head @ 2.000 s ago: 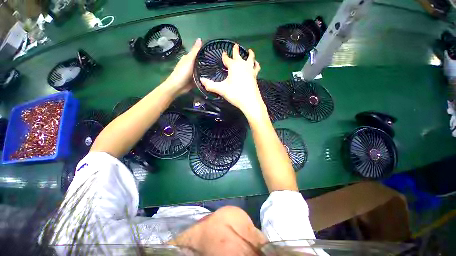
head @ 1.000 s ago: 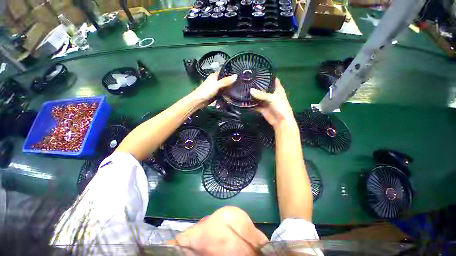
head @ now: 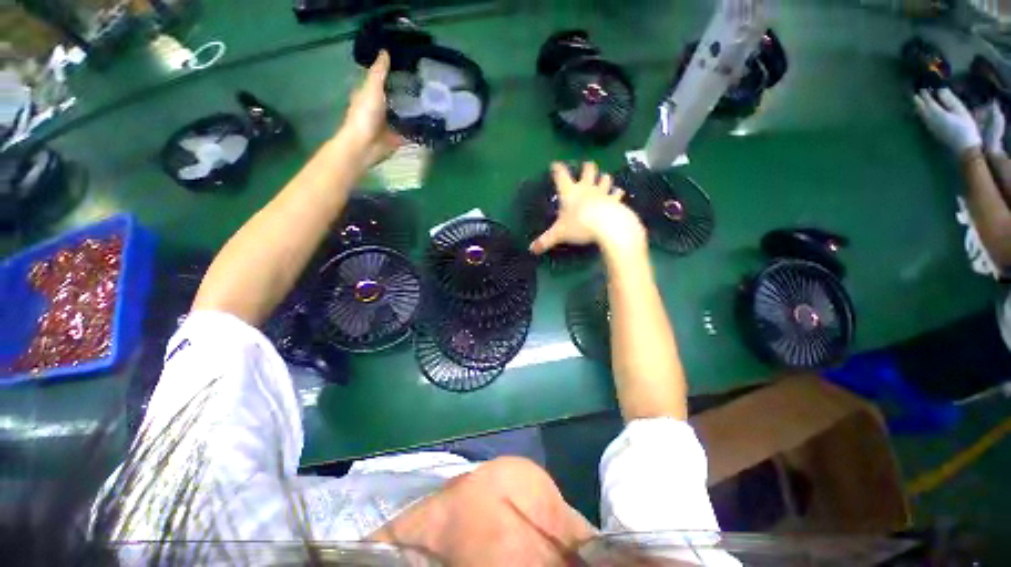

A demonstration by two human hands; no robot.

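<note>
My left hand (head: 371, 116) grips an open fan unit (head: 440, 98) by its left side, at the upper middle. The fan's pale three-lobed blade faces up. My right hand (head: 590, 213) is spread over loose black front grilles (head: 543, 205), fingers apart; whether it touches them is unclear. More flat grilles (head: 475, 257) overlap in a pile in front of me. Another grille (head: 368, 291) with a shiny centre badge lies to their left. A closed fan (head: 593, 98) rests on the bench beyond my right hand.
A blue bin (head: 131, 299) of small copper-red parts is at left. Another open fan (head: 211, 153) lies beyond it. A slanted grey post (head: 701, 89) rises beside the work. A closed fan (head: 804, 316) is at right, above a carton (head: 798, 426). Another person's gloved hands (head: 951, 120) are at far right.
The closed fan has left both my hands, and a closed fan now rests left of the post. My left hand has taken hold of the open fan; my right hand has moved over the grilles.
</note>
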